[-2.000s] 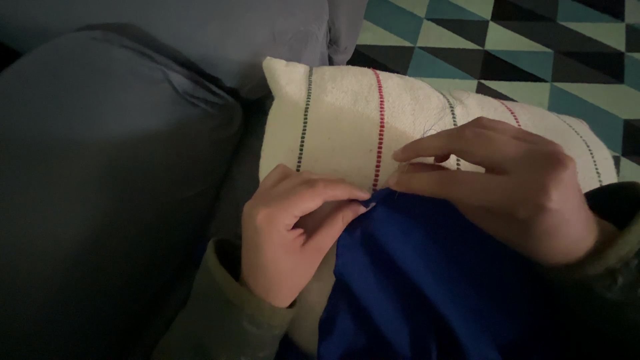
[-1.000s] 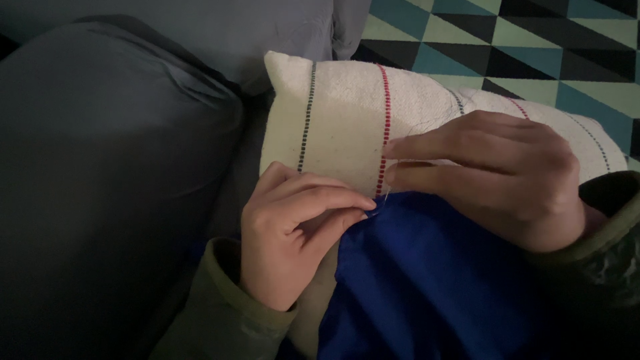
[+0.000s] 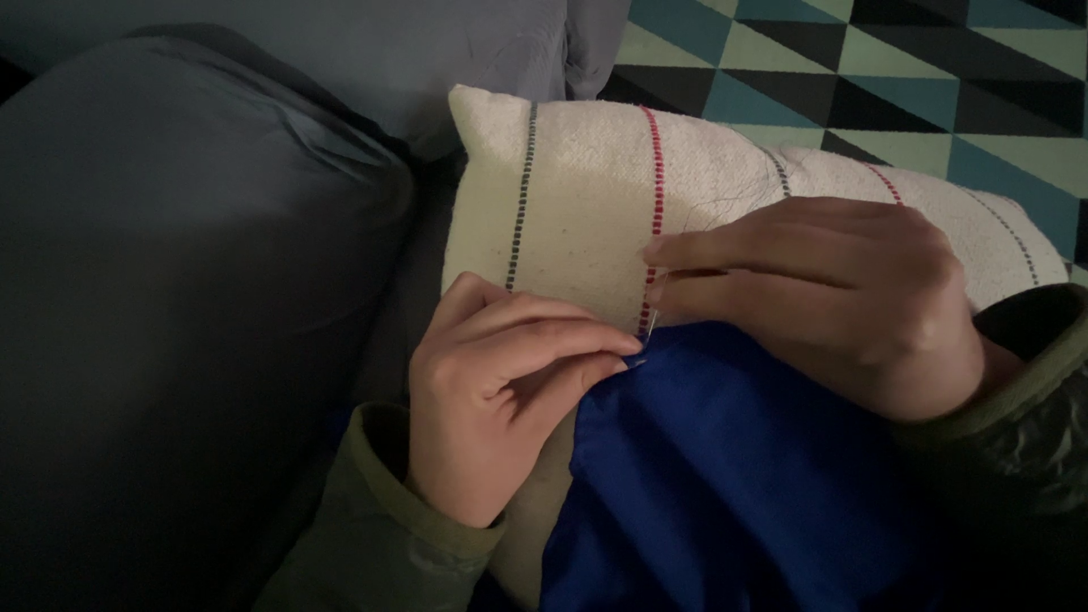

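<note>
Blue fabric is draped over a cream pillow with dashed dark and red stripes. My left hand pinches the upper left edge of the fabric between thumb and fingertips. Just above that edge, my right hand holds a thin sewing needle between thumb and index finger, its lower end at the pinched fabric. Fine dark thread lies in loose loops on the pillow above the right fingers. The needle's upper part is hidden by the fingers.
Dark grey cushions fill the left side, with more grey upholstery behind the pillow. A rug with teal, black and cream triangles covers the floor at the upper right.
My right hand has drawn back slightly from the fabric edge, and the needle now shows between its fingers and the cloth. My left hand keeps its pinch in about the same place.
</note>
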